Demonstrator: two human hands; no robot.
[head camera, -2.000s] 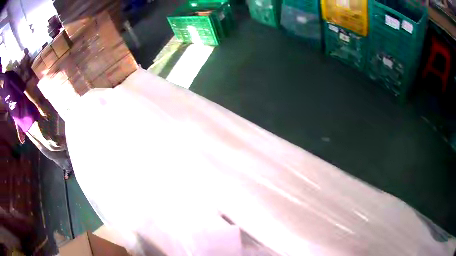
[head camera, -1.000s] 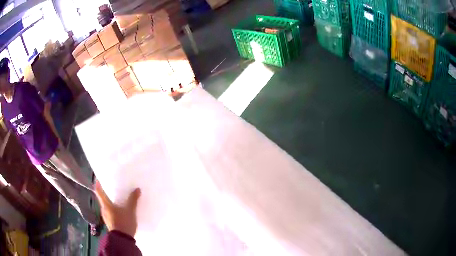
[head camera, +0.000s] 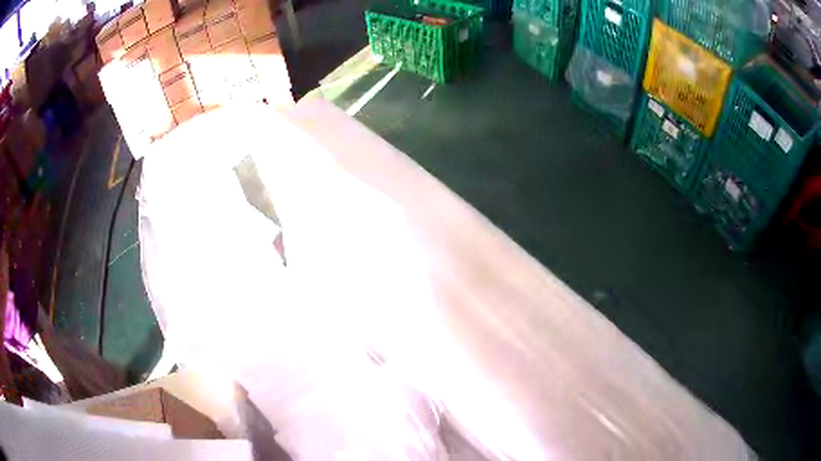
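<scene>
A large white pile under clear plastic (head camera: 504, 297) runs from the back left to the front right, overexposed by bright light. White flat sheets, perhaps foam sheets (head camera: 126, 441), lie at the bottom left edge, overlapping an open brown carton (head camera: 180, 414), of which only the upper part shows. Crumpled clear plastic covers the near part of the pile. Neither of my hands can be made out.
Stacked cartons (head camera: 212, 58) stand at the pile's far end. A green crate (head camera: 423, 45) sits on the dark green floor (head camera: 504, 153). Stacked green crates (head camera: 752, 144) with a yellow crate (head camera: 686, 76) stand at the right. A bit of purple clothing (head camera: 16, 324) shows at the left edge.
The hand over the pile has left the picture. The view has shifted, and the carton and white sheets now show at bottom left. The person in purple is mostly out of view.
</scene>
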